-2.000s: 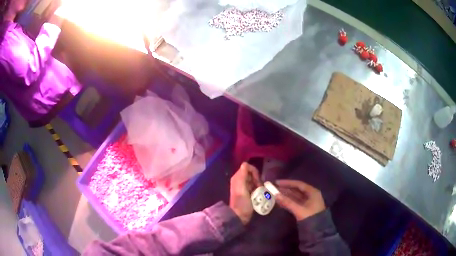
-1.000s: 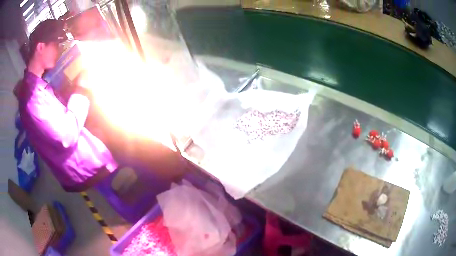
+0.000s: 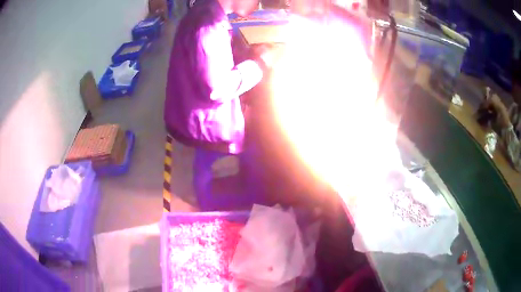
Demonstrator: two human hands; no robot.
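Observation:
Neither of my hands is in the picture. Nearest in front of me is the parts crate [image 3: 165, 251], purple-looking, full of pink-white and red pieces. A translucent liner sheet [image 3: 265, 242] lies over its right side. On the metal bench at right, a patch of speckled small pieces [image 3: 410, 207] lies on a white plastic sheet [image 3: 377, 239]. Red figures [image 3: 469, 276] sit near the bench's right side. A corner of the brown pad [image 3: 437, 286] shows at the bottom edge.
A person in a purple-looking jacket [image 3: 200, 91] stands ahead. A glaring lamp [image 3: 325, 85] hides much behind it. Stacked blue crates [image 3: 63, 219] stand at left, with striped floor tape [image 3: 167, 177] beyond my crate. The green conveyor [image 3: 457, 148] runs along the right.
The view has swung left and up. My hands and the white case, seen two seconds ago, are out of the picture. The bench has shifted right, and more floor and crates show at left.

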